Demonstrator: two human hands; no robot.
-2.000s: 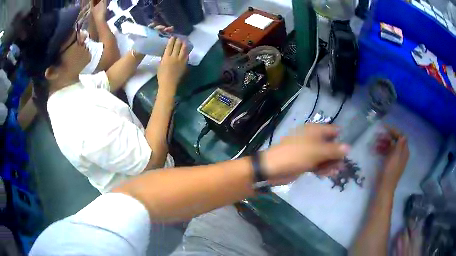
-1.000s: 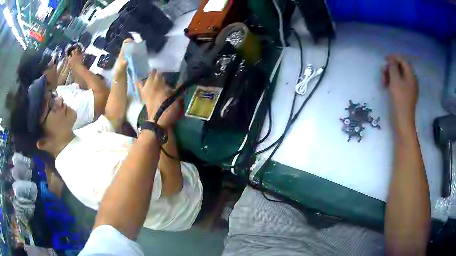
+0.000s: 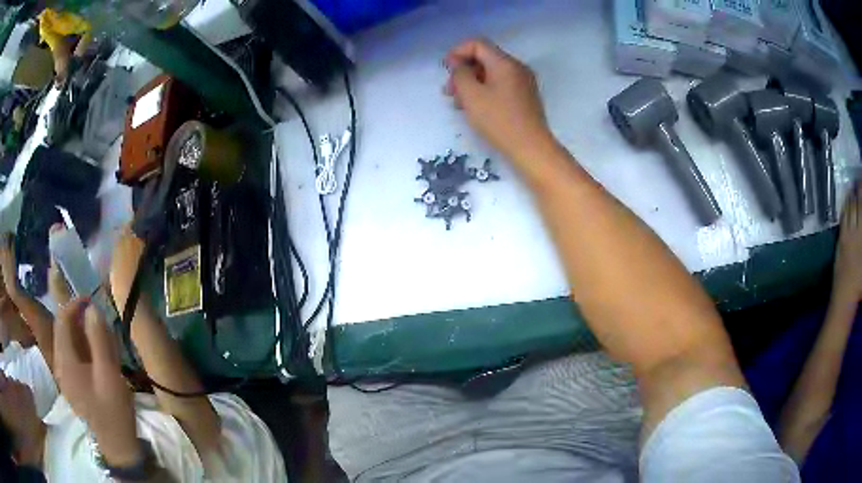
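Note:
My right hand (image 3: 499,94) is over the white sheet near the far side, fingers loosely curled, with nothing visible in it. My left hand (image 3: 92,373), with a dark wristband, is raised at the lower left, fingers apart and apparently empty, close to a co-worker's hands. A loose pile of small dark star-shaped fan blades with pale hubs (image 3: 448,187) lies mid-bench, nearer me than my right hand. Several grey handheld mini fans (image 3: 676,151) lie in a row at the right.
Pale blue-white cartons (image 3: 646,40) stand behind the fans. A white USB cable (image 3: 328,165) lies by black cords. At left are a brown box (image 3: 146,132), a tape roll (image 3: 194,141) and a yellow-faced item (image 3: 183,281). Co-workers are on both sides; one holds a pale carton (image 3: 74,253).
The view has swung right, bringing in the fans and cartons. The blurred grey fan near my hands two seconds ago is no longer there. My left hand has moved away to the left.

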